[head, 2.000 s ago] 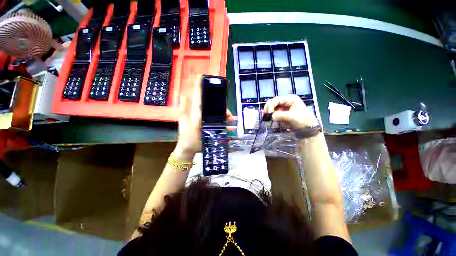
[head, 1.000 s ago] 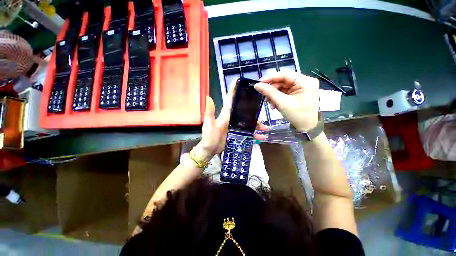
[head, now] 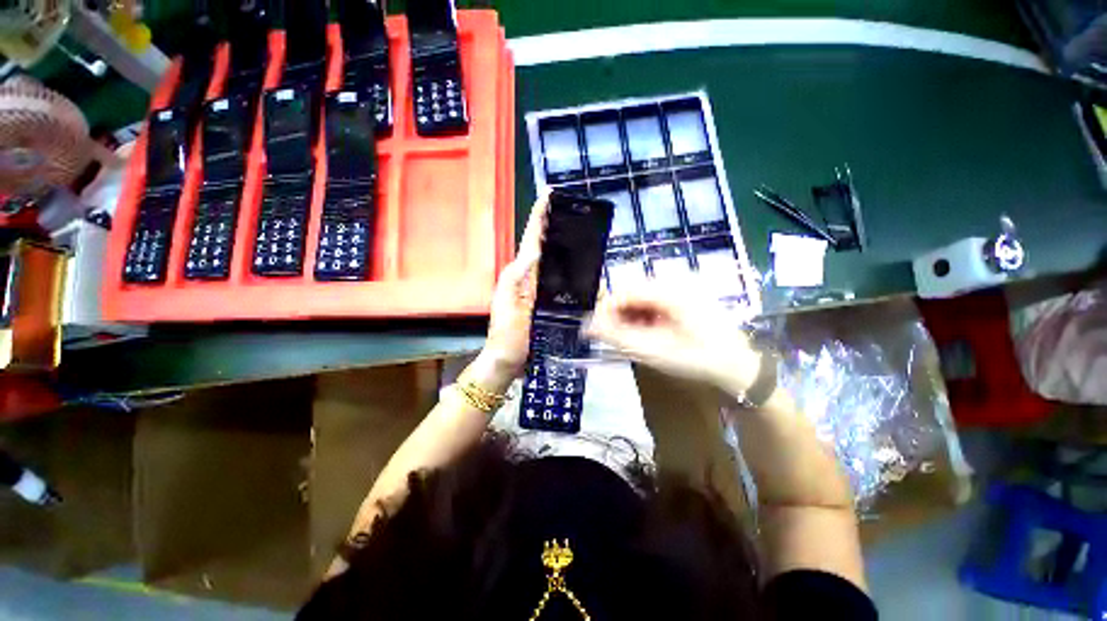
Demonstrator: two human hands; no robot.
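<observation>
An open black flip phone is upright above my lap, screen half at the top and keypad half below. My left hand holds it from its left side and from behind. My right hand is beside the hinge and the top of the keypad, bare and blurred; whether it pinches anything there cannot be told. The pale lens tray lies on the bench behind the hands, with dark-framed lenses in its cells. The red foam tray on the left holds several open flip phones.
Tweezers and a small black stand lie right of the lens tray, near a white square pad. A small white device is at the bench edge. Clear plastic waste fills a carton below. A pink fan is left.
The dark lens earlier in my right hand now appears to lie on the phone's screen half. My right hand has moved down from the screen's top corner to the hinge area.
</observation>
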